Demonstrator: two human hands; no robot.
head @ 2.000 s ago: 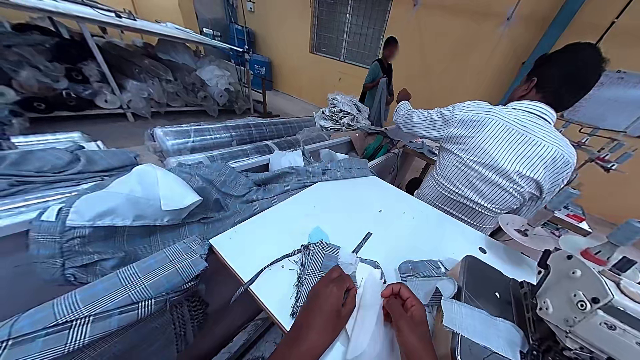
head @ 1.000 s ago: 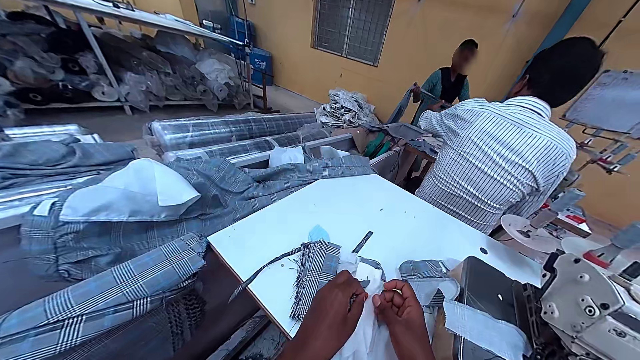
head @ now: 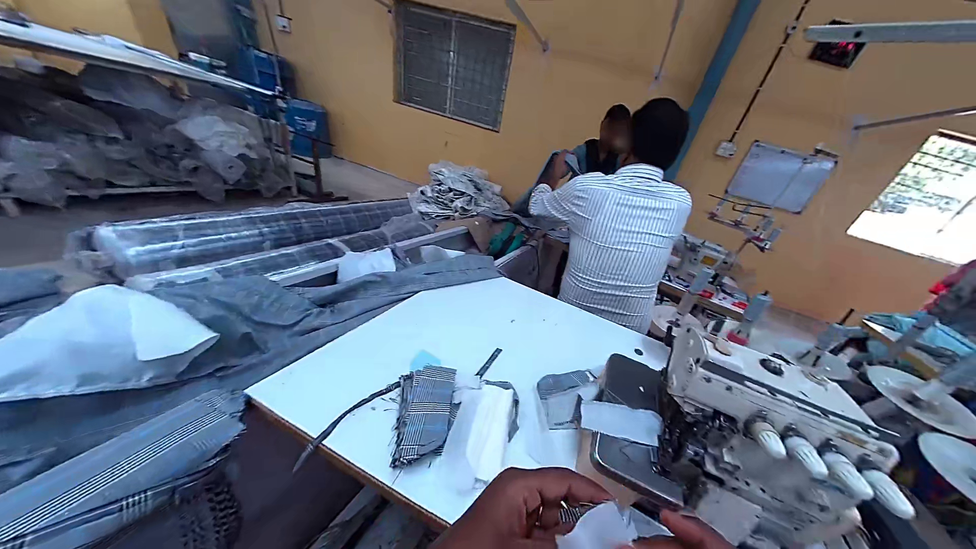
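Note:
My left hand (head: 526, 507), at the bottom edge of the view, is shut on a small piece of cloth (head: 598, 528) with white lining and a bit of plaid. The fingers of my right hand (head: 682, 531) touch the same piece from the right; most of that hand is cut off by the frame. On the white table (head: 557, 328) above my hands lie folded plaid cloth pieces (head: 425, 412), a white cloth (head: 489, 431) and a dark narrow strip (head: 347, 427). Another plaid and white piece (head: 562, 393) is beside the sewing machine (head: 770, 396).
Grey fabric (head: 259, 305) with white cloth (head: 99, 339) covers the left side. Plastic-wrapped fabric rolls (head: 252, 232) lie behind it. A person in a striped shirt (head: 618, 236) is beyond the table, partly hiding another person. Thread cones (head: 801, 450) hang at the machine's front.
My hands have moved down and right, away from the white cloth on the table, and now have a small piece between them. The view has turned right. The far person is now partly behind the striped shirt.

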